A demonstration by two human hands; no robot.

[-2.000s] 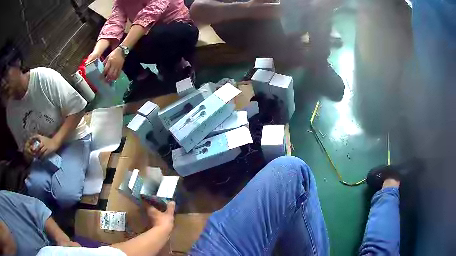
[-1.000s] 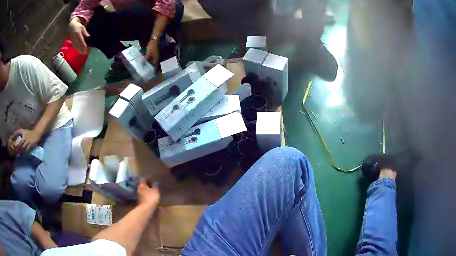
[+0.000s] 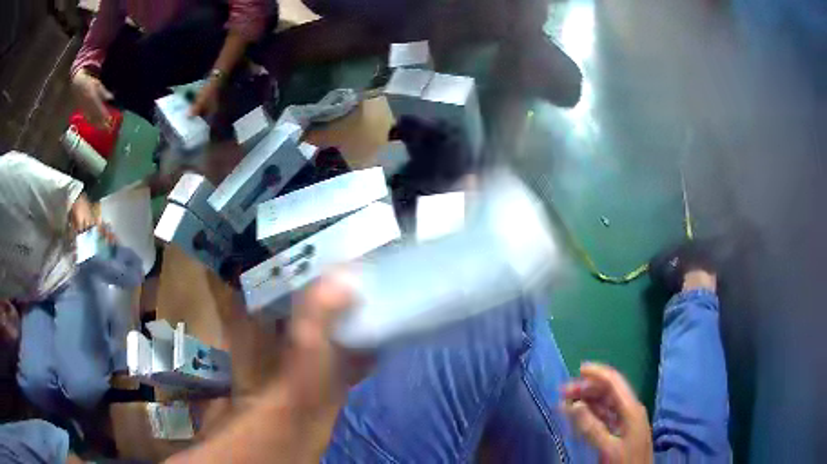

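Note:
My left hand (image 3: 325, 317) is shut on a pale blue-white retail box (image 3: 444, 263) and holds it above my thigh; the box and hand are motion-blurred. My right hand (image 3: 609, 412) is at the lower right with fingers curled and apart, and no object shows in it. Several similar cartons lie in a pile beyond, one (image 3: 322, 249) with a dark product picture. A carton with open flaps (image 3: 186, 359) lies at the lower left.
Two cartons stand upright (image 3: 449, 104) at the back of the pile, with dark tubes beside them. A seated person's hand (image 3: 207, 98) holds a carton at upper left. Another seated person is at left. A shipping label (image 3: 170, 420) lies lower left. My thigh (image 3: 435, 390) is in front.
My left hand has let go of the open-flapped carton and taken the top carton off the pile, moving it right. My right hand has come into view. The view has shifted.

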